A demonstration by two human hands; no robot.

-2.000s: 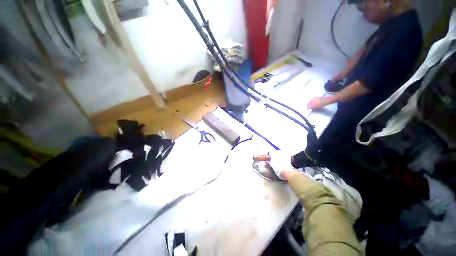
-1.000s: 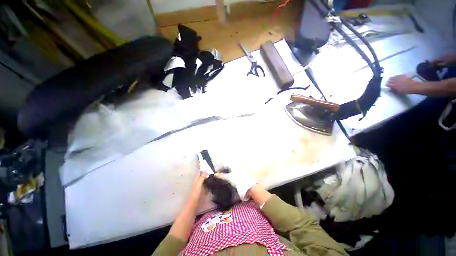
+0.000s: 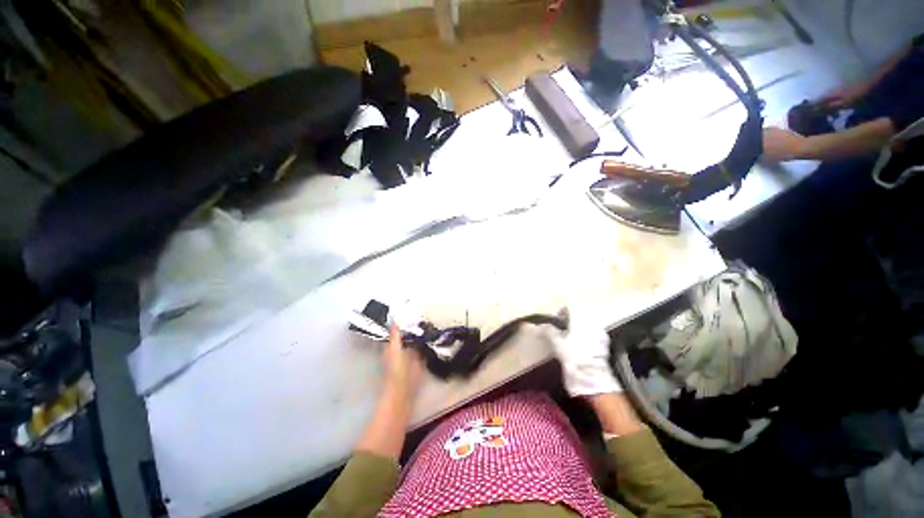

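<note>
A tangled bundle of small black and white pieces (image 3: 452, 350) lies at the table's front edge in front of me. My bare left hand (image 3: 399, 354) holds its left end, where black and white flat pieces stick out. My right hand (image 3: 584, 356), in a white glove and blurred, holds the end of a long dark strip (image 3: 515, 325) that runs out of the bundle. The steam iron (image 3: 640, 198) with its orange-brown handle stands at the right of the table, apart from both hands.
Scissors (image 3: 517, 113) and a grey-brown block (image 3: 561, 113) lie at the back. Black and white scraps (image 3: 396, 132) lie beside a dark sleeve board (image 3: 193, 167). A bucket of pale cloth (image 3: 745, 334) is below the right edge. Another person's arm (image 3: 831, 142) is at the right.
My right hand has come off the iron, then moved right from the bundle, drawing out the dark strip. My left hand has shifted slightly left and up with the flat pieces.
</note>
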